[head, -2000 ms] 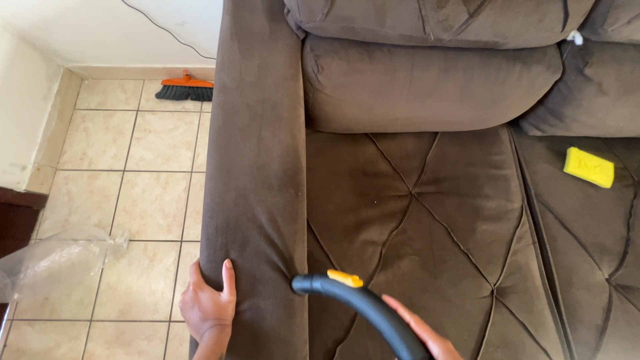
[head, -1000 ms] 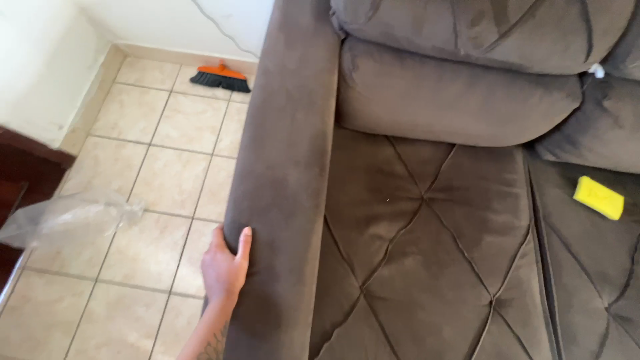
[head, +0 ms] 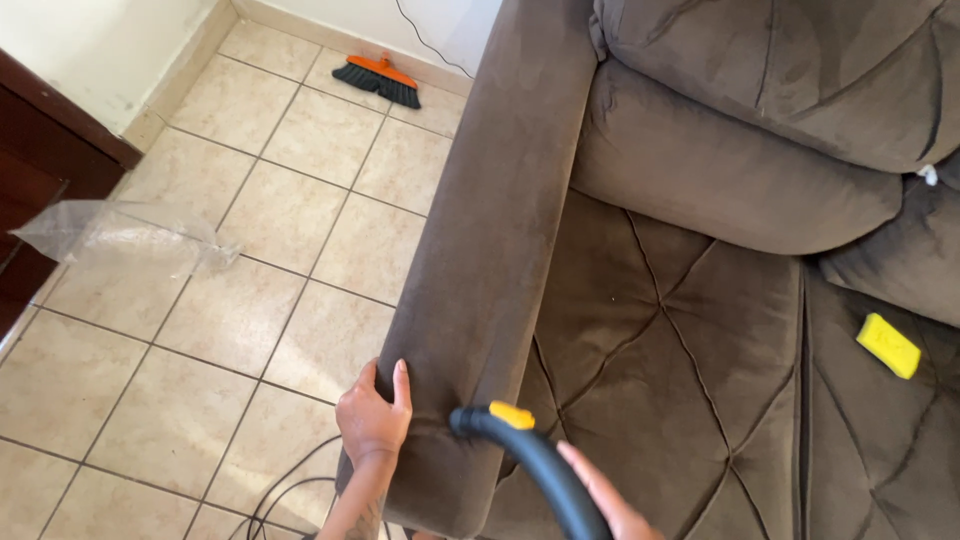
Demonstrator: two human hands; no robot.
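Note:
My left hand (head: 375, 417) rests on the outer edge of the sofa's brown velvet armrest (head: 491, 247), thumb on top and fingers over the side. At the lower centre my right hand (head: 607, 495) lies along a black curved vacuum cleaner tube (head: 544, 469) with a yellow slider (head: 512, 415). The tube's open end touches the armrest top, just right of my left hand. The lower part of the right hand is cut off by the frame. A yellow sponge (head: 889, 346) lies on the right seat cushion.
An orange broom head with dark bristles (head: 379, 78) lies on the tiled floor by the wall. A clear plastic bag (head: 139, 231) is at the left, near a dark red door (head: 45, 157). Black cable (head: 281, 480) loops beside the armrest's front. Back cushions (head: 727, 157) line the sofa.
The vacuum tube and my right hand, out of view one second ago, are back at the armrest. My left hand stays on the armrest's outer edge. The view has shifted.

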